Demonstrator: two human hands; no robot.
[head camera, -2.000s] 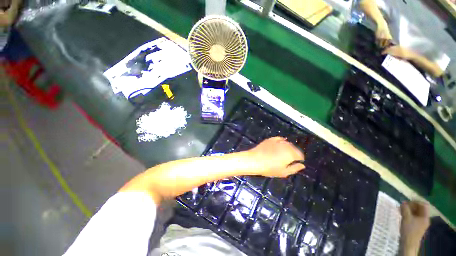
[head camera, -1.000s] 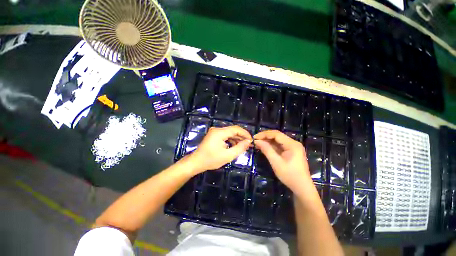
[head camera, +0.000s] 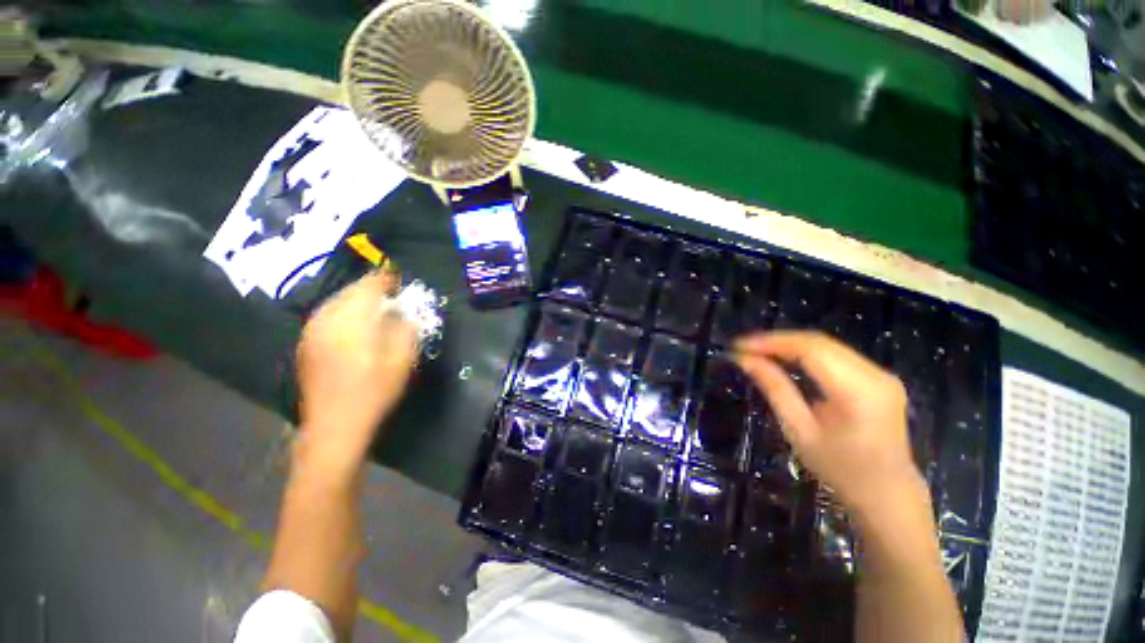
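The black blister tray (head camera: 590, 484) lies in front of me, its rectangular pockets holding dark shiny parts. My left hand (head camera: 358, 345) is over the heap of small white rings (head camera: 424, 310) left of the tray and covers most of it; its fingertips are hidden or blurred. My right hand (head camera: 829, 408) is above the middle of the tray, thumb and forefinger pinched at a tiny dark thing, too small to name. The white sticker sheet (head camera: 1061, 502) with rows of small outlined shapes lies right of the tray.
A round cream fan (head camera: 442, 107) and an upright lit smartphone (head camera: 490, 251) stand behind the heap. A yellow-orange tool (head camera: 364, 249) and white paper with black shapes (head camera: 314, 189) lie left. A pale rail (head camera: 753, 232) borders the green belt (head camera: 703, 101). Another black tray (head camera: 1061, 189) is upper right.
My left hand has left my right hand over the tray and moved left to the white rings. My right hand stays over the tray, fingertips together. The view has shifted.
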